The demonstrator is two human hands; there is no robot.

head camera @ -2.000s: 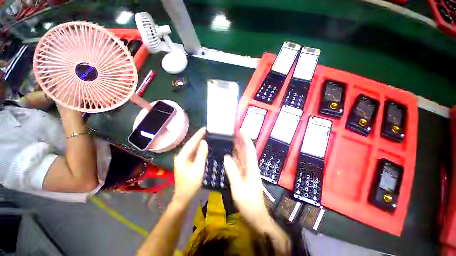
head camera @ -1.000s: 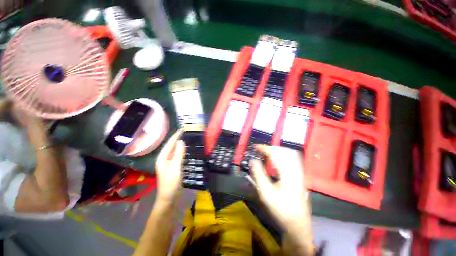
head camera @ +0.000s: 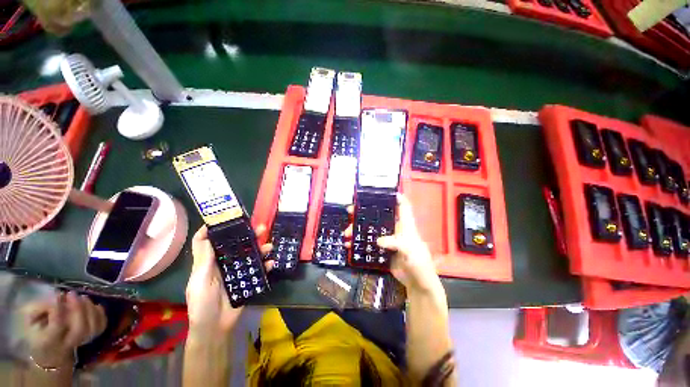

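My left hand (head camera: 209,281) holds an open flip phone (head camera: 236,261) left of the tray, its screen lit whitish with some dark text and a blue bar. My right hand (head camera: 411,243) holds another open flip phone (head camera: 376,189) over the front middle of the red tray (head camera: 495,261), its thumb on the keypad. Several open flip phones with lit screens, one of them at the front left (head camera: 293,189), lie in the tray's left part. Three closed flip phones, one at the front right (head camera: 475,222), sit in pockets on the right.
Small flat cards (head camera: 371,290) lie at the bench edge. At left stand a pink fan (head camera: 30,170), a smartphone (head camera: 121,236) on its base, a white fan (head camera: 141,119) and a red pen (head camera: 95,165). More trays (head camera: 567,121) with closed phones are stacked right. Another person's arm (head camera: 53,370) shows lower left.
The view has shifted right. My right hand has left my left hand's phone, reached to the tray and now holds a second open phone. My left hand's phone is tilted and shows a different screen.
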